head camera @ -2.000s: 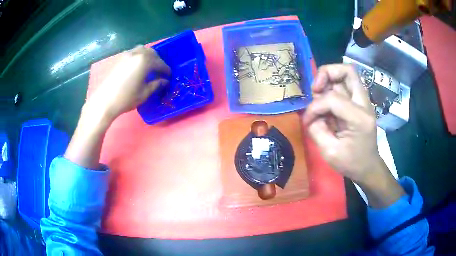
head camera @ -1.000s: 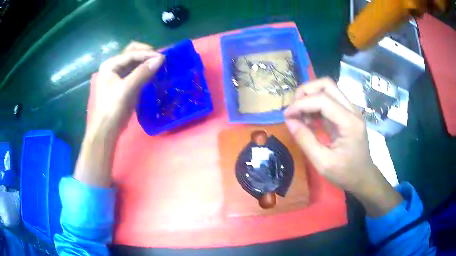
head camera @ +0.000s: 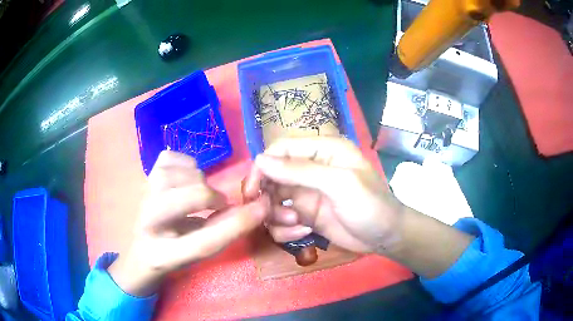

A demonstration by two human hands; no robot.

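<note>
The black housing (head camera: 306, 242) sits in the tan-orange jig (head camera: 276, 266), mostly hidden under my right hand; one brown knob shows below it. My right hand (head camera: 327, 197) is over the housing with its fingers curled and thumb near the fingertips. My left hand (head camera: 188, 216) is beside it, its fingertips close to those of the right. Both hands are blurred, and I cannot tell what they hold. A small pale spot shows between the right fingers. The dark blue bin (head camera: 151, 125) holds thin red-purple strands. The lighter blue bin (head camera: 249, 81) holds thin metal-ended leads on cardboard.
A yellow-orange driver (head camera: 440, 31) hangs at upper right over a silver metal tray (head camera: 465, 141) with small parts. White paper (head camera: 430, 188) lies below the tray. A blue side bin (head camera: 38, 251) is at far left. Another black housing (head camera: 173, 47) stands at the back.
My left hand has moved from the dark blue bin to the right and down, and my right hand has moved left over the jig. The hands have come together. The view has shifted right.
</note>
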